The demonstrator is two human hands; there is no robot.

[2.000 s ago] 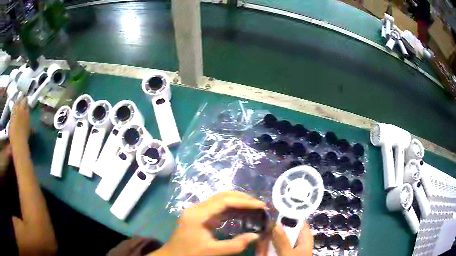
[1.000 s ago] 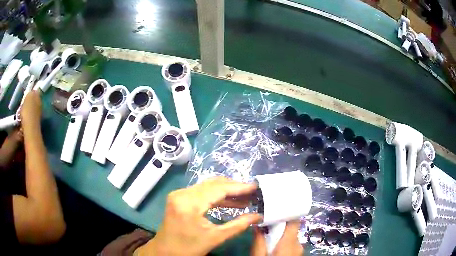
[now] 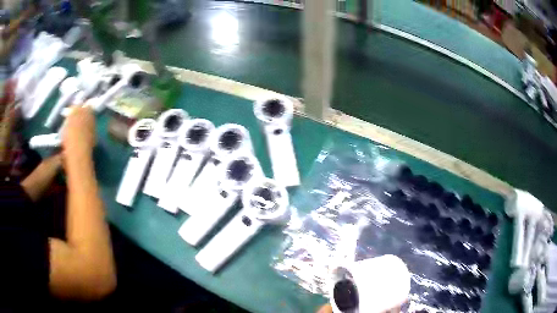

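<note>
A white fan body (image 3: 382,281) is held at the bottom edge, its round head lying sideways. The open face points left and shows a dark round centre (image 3: 346,295); its handle is out of view. My right hand (image 3: 400,306) shows only as a sliver of skin under the head, around the body. Another bit of skin shows left of the face; I cannot tell which hand it belongs to. Rows of black round inserts (image 3: 458,226) lie on shiny clear film (image 3: 330,226) in front of me.
Several white bodies with dark centres (image 3: 229,139) lie at centre-left. More white bodies (image 3: 531,223) lie at the right edge. A neighbour's arm (image 3: 82,183) reaches in at left near a green machine. A pale post (image 3: 317,61) stands at the conveyor's edge (image 3: 427,158).
The view has swung left, so the bench things sit farther right. The held head turned from facing me to sideways, then its dark-centred face came into view. My left hand has largely or wholly left the picture.
</note>
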